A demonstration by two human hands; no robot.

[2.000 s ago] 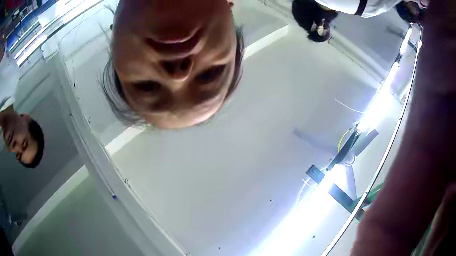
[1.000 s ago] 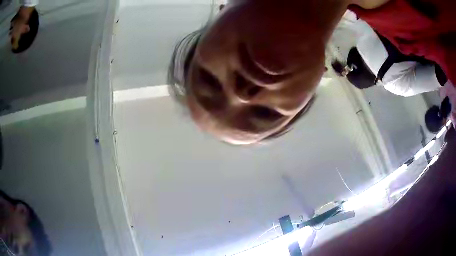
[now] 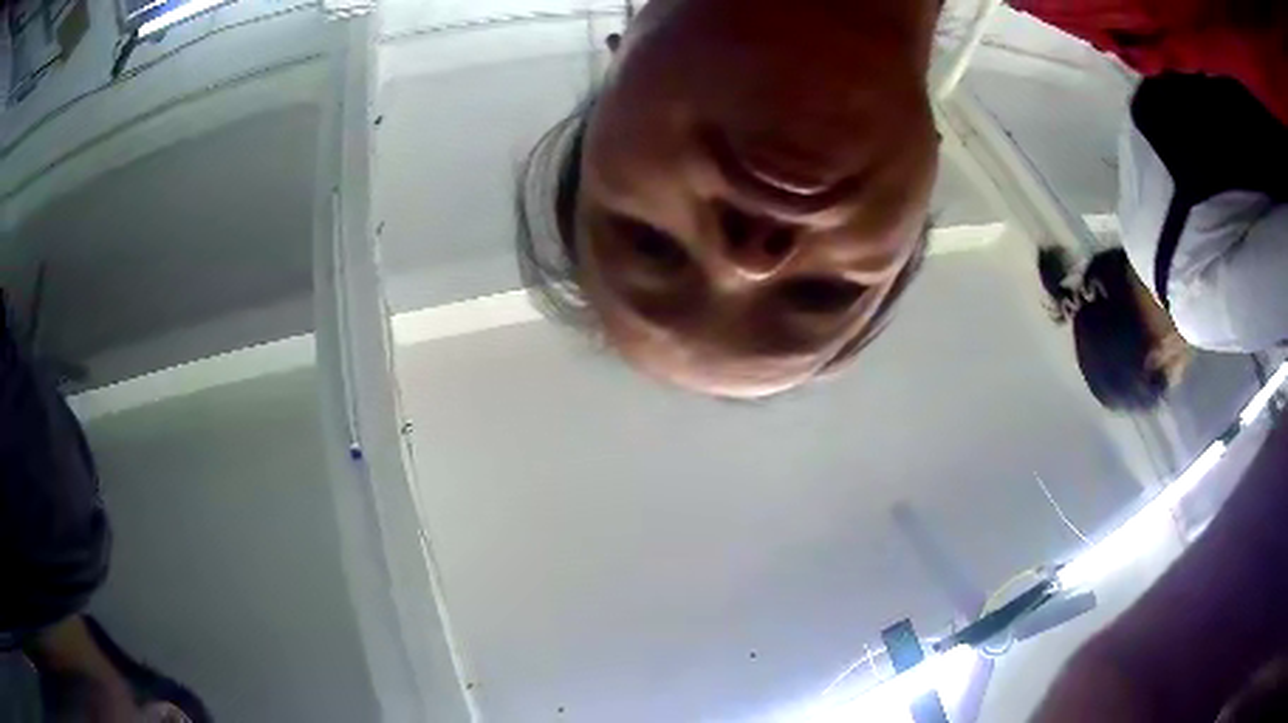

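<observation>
A person (image 3: 756, 269) appears upside down and very close to the camera, at the top centre of the head view. The view faces up toward the ceiling. A large, dark, blurred skin-toned shape (image 3: 1179, 614), perhaps part of a hand close to the lens, fills the lower right corner and is cut off by the edge. Whose hand it is, and which one, cannot be told. Its fingertips and anything it holds are not visible. No carton or other work item shows.
Another person in a white top with dark straps (image 3: 1236, 269) is at the right. A dark sleeve (image 3: 43, 494) and part of a person are at the left edge. Bright lamps (image 3: 1130, 544) and a green frame piece (image 3: 911, 664) are at the lower right, below the pale ceiling (image 3: 664, 537).
The view has turned. The near person first shifted right, then slightly more. The blurred shape has sunk to the lower right corner. A dark sleeve has appeared at the left edge.
</observation>
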